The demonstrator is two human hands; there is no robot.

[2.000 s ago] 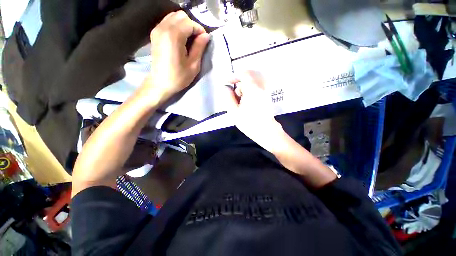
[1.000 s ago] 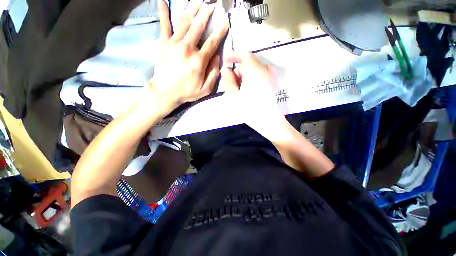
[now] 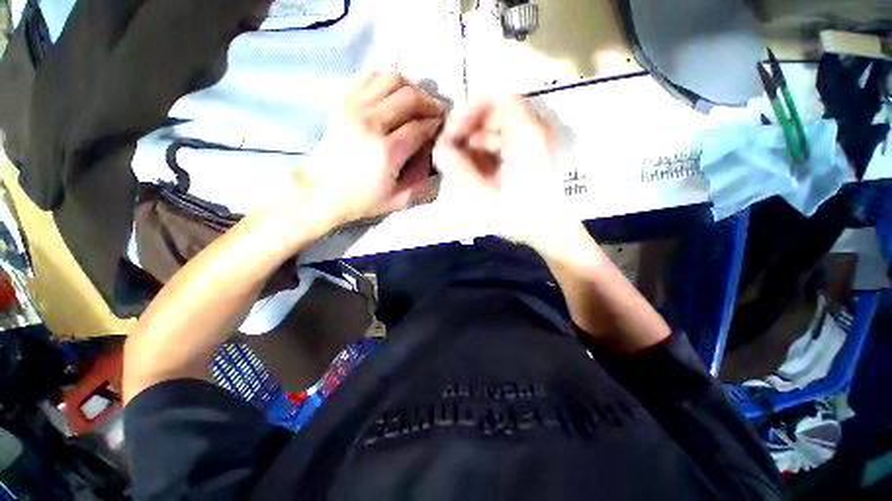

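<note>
The pale pocketing cloth [image 3: 264,83] lies on the white machine table [image 3: 626,127], left of and under my left hand. The dark brown garment panel [image 3: 122,108] is bunched at the upper left and hangs over the table's left edge. My left hand [image 3: 386,147] has bent fingers closed on the edge of the pale cloth, with a dark brown bit showing below the fingertips. My right hand [image 3: 499,152] is blurred and overexposed, close to the left fingertips, fingers curled; whether it holds anything cannot be told.
The cream sewing machine [image 3: 577,44] with a ridged silver knob [image 3: 520,20] is at the top. Green snips [image 3: 785,108] lie on crumpled pale scrap cloth [image 3: 773,161] at right. A grey rounded piece [image 3: 694,44] is beside them. Blue crates [image 3: 729,284] stand below the table.
My left hand was spread flat on the cloth and now has its fingers bent together. The cloth has shifted down, away from the needle area. My right hand has risen slightly beside the left.
</note>
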